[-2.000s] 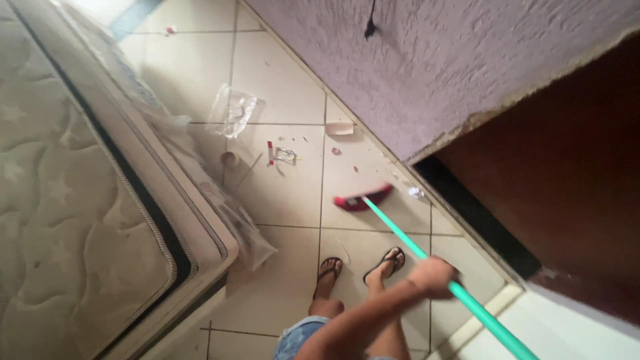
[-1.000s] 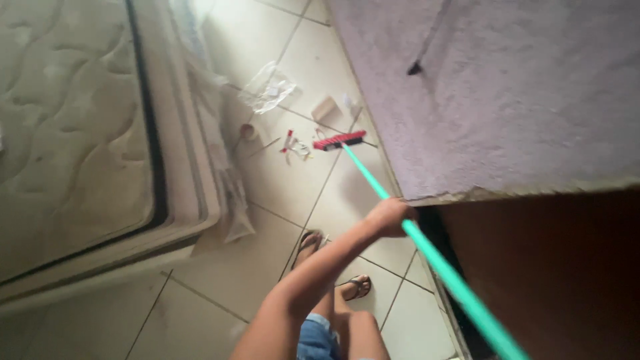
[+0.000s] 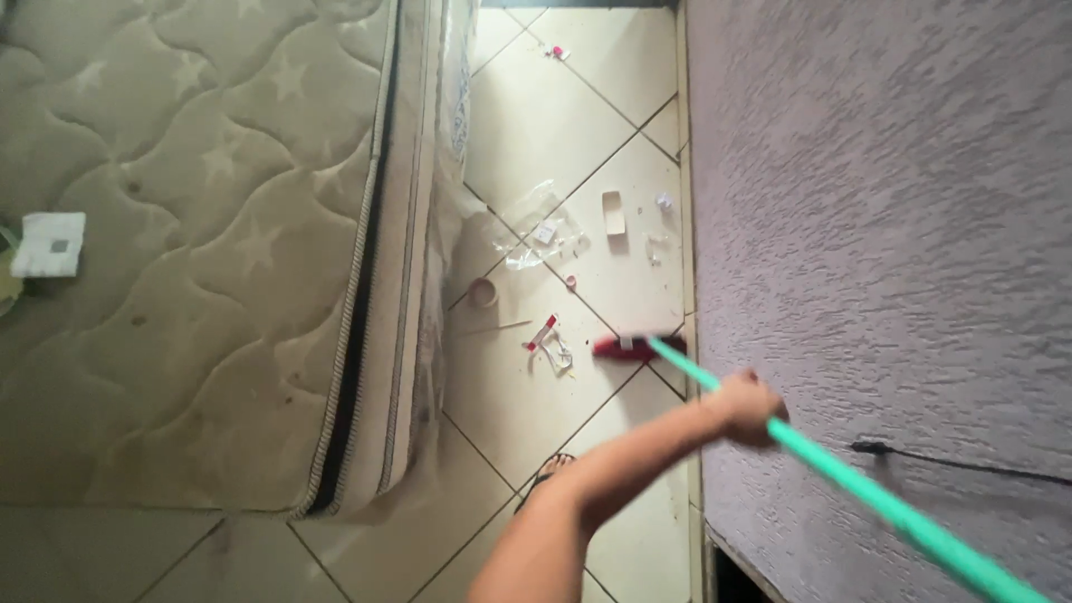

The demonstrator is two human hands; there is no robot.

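Note:
My left hand [image 3: 749, 409] is closed around the green handle [image 3: 871, 490] of a broom, near the wall. The handle slants from the lower right down to a red broom head [image 3: 638, 347], which rests on the tiled floor against the wall's base. My right hand is out of view. Beyond and left of the broom head lie a red-and-white wrapper strip [image 3: 542, 333], a thin stick [image 3: 498, 327], a roll of tape [image 3: 482, 292], a small pink ring [image 3: 571, 282], a clear plastic bag [image 3: 544, 230], a small open box [image 3: 614, 213] and crumpled scraps [image 3: 664, 201].
A quilted mattress [image 3: 251, 251] with plastic along its side stands at the left, a white paper [image 3: 50, 244] on it. A textured lilac wall [image 3: 879, 209] with a dark cord [image 3: 875, 448] borders the right. More litter [image 3: 556, 53] lies farther up. My sandalled foot [image 3: 557, 465] is partly hidden.
The view has turned strongly. The broom head has moved from beside the wrapper strip and box to the wall's base, nearer me. My left hand has stayed on the handle.

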